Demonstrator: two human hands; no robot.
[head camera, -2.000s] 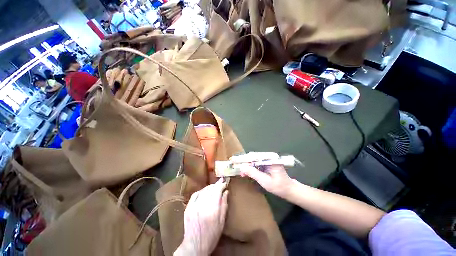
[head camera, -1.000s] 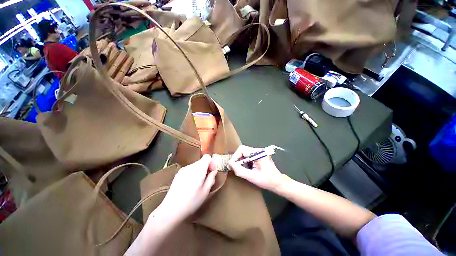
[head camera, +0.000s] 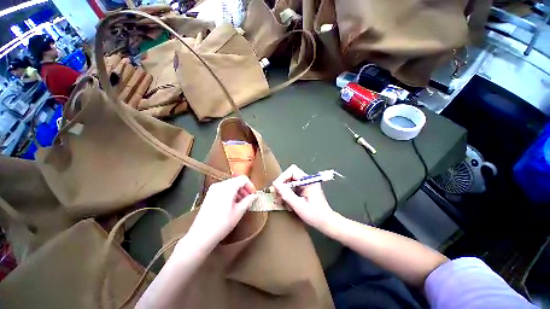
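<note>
A tan tote bag (head camera: 274, 250) lies in front of me with its mouth open. An orange inner piece (head camera: 240, 156) shows inside the mouth. A pale, light-coloured strip (head camera: 268, 201) lies across the bag's edge between my hands. My left hand (head camera: 224, 205) pinches the strip's left end at the bag edge. My right hand (head camera: 304, 196) holds a white pen-shaped tool (head camera: 315, 178) with dark print, its pale curved tail pointing right. The tool's working end is hidden by my fingers. A bag strap (head camera: 158, 140) loops up to the left.
A thread burner (head camera: 365, 144) with a black cord lies on the dark green table (head camera: 325, 130). A tape roll (head camera: 403, 122) and red can (head camera: 362, 101) stand behind it. Tan bags (head camera: 114, 157) pile up left and behind. A fan (head camera: 463, 178) is at right. A person is at far left.
The pale strip, earlier in my right hand with the tool, now lies across the bag edge. My left hand has moved up to it. The view has shifted slightly.
</note>
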